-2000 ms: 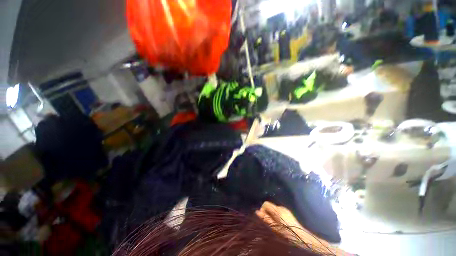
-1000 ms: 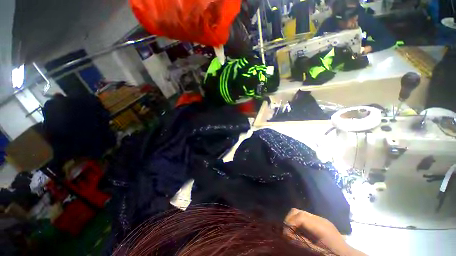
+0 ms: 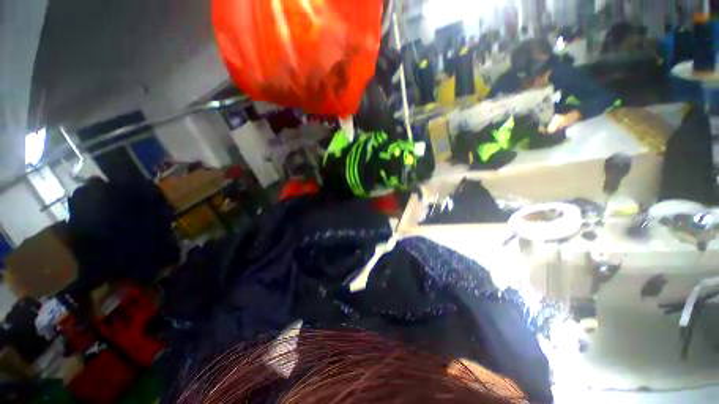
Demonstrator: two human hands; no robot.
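Dark cloth with lines of sparkling specks (image 3: 441,276) lies heaped in front of me and reaches right to the machine's needle area, which is washed out by glare. The white sewing machine (image 3: 631,316) stands at the right, with a white ring (image 3: 545,221) on its left end. One hand (image 3: 481,377) shows as a small strip of skin at the bottom, mostly hidden by hair, beside the dark cloth. It looks like my right hand, and its fingers cannot be made out. My left hand is not in view. A white strip (image 3: 374,264) lies over the cloth.
A red-orange bag (image 3: 303,55) hangs at the upper middle. A black and neon green bundle (image 3: 377,164) sits behind the cloth. A person (image 3: 583,87) works at a table opposite. Red cloth (image 3: 126,327) and a brown box (image 3: 41,264) are at the lower left.
The camera view has shifted slightly, so the bag and machine appear lower than a second ago. The hand, clearer earlier on the cloth's edge, is now mostly covered by hair.
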